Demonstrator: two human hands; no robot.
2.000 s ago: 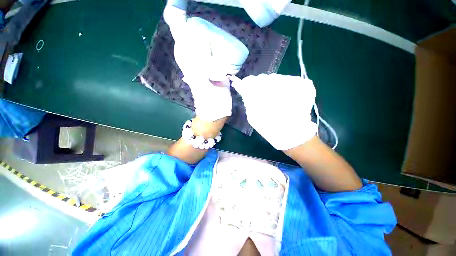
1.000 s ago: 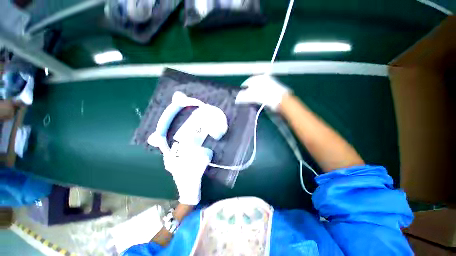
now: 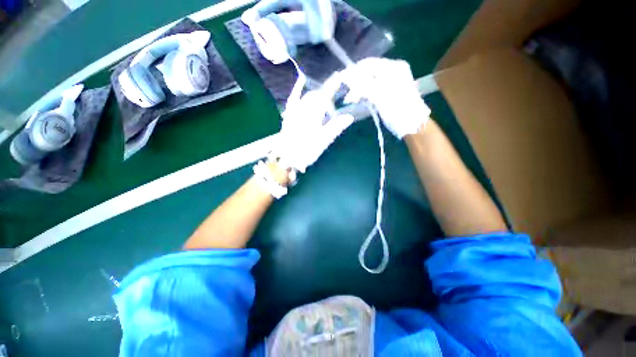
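Note:
White cat-ear headphones (image 3: 272, 40) lie on a printed grey bag (image 3: 356, 31) beyond the white rail at top centre. My gloved left hand (image 3: 310, 129) is just below them, with thumb and fingers spread; a thin white strand runs from the near ear cup towards it. Whether it grips anything is hidden. My gloved right hand (image 3: 390, 94) is beside it, fingers bent around the white cable (image 3: 381, 178). The cable hangs below this hand and ends in a loop over the green surface.
More headphones (image 3: 166, 70) lie on a grey bag at upper left, and another pair (image 3: 52, 131) lies on a bag at far left. A white rail (image 3: 150, 188) crosses the green surface. A large open carton (image 3: 512, 132) stands at right with dark contents.
The view has shifted towards the row beyond the rail. Headphones now lie there under my hands. My left hand has left its hold on the headphones, and both hands have come close together.

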